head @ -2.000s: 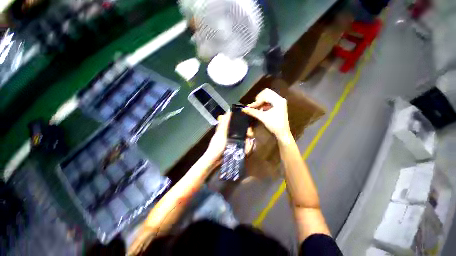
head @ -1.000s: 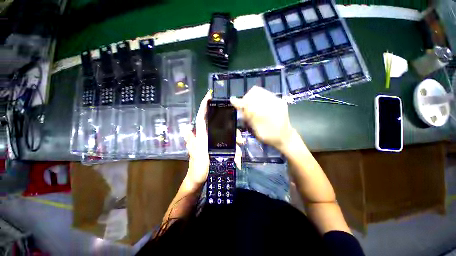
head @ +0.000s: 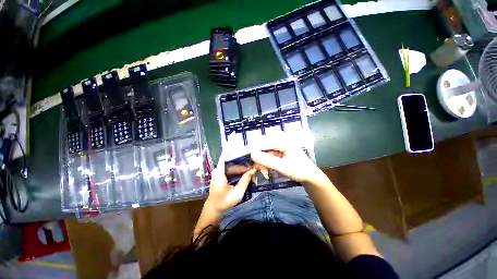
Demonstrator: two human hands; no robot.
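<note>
My left hand (head: 224, 190) and my right hand (head: 286, 162) meet over the near lens tray (head: 266, 106). Between them is a dark flip phone (head: 237, 167), mostly hidden by my fingers; its keypad does not show. My left hand grips it from the left and below. My right fingers close on it from the right; whether they pinch a film cannot be told. The near tray's back row holds dark greyish rectangles; its front part is partly covered by my hands and glare.
The phone tray (head: 133, 200) at left holds several opened black handsets (head: 121, 131). Stacked closed phones (head: 222, 57) stand behind. A second lens tray (head: 328, 54), tweezers (head: 354, 108), a white-rimmed smartphone (head: 416, 122) and a white fan base (head: 456, 93) are to the right.
The opened phone that was upright with screen and keys showing is now mostly covered by both hands. My right hand has moved down from its top edge. The view has shifted.
</note>
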